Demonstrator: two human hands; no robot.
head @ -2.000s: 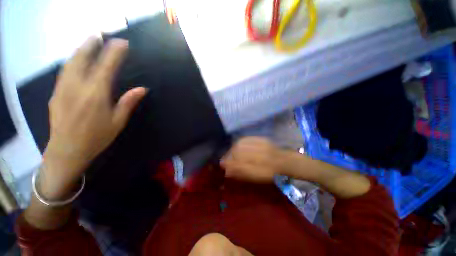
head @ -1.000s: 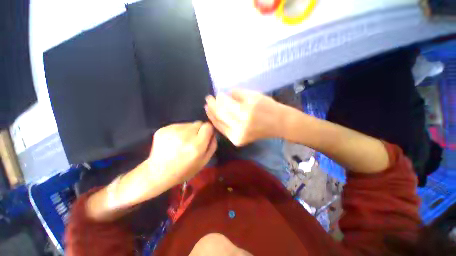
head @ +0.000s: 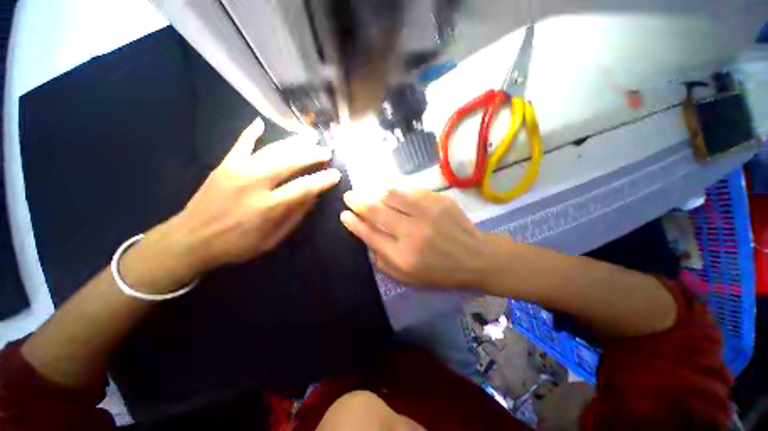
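Note:
A black cloth panel [head: 101, 168] lies over the white machine table and down over the lap. My left hand [head: 261, 198] lies palm down on the panel, its fingers apart and its fingertips close to the brightly lit needle area. My right hand [head: 421, 236] has curled fingertips at the panel's right edge, just in front of the needle area, and pinches that edge; its thumb is hidden. The sewing machine head [head: 244, 50] stands above, blurred. Glare hides the needle and presser foot.
Scissors with red and yellow handles [head: 484, 147] lie right of the needle, beside a grey ribbed knob [head: 414, 151]. A dark rectangular item [head: 726, 122] lies at the table's right. A blue basket [head: 731, 278] stands at right. The ruled table edge [head: 581, 210] runs below the scissors.
Both hands have moved up from the table's front edge to the needle area with the panel. My left hand has opened out flat. The machine head and whole scissors have come into view.

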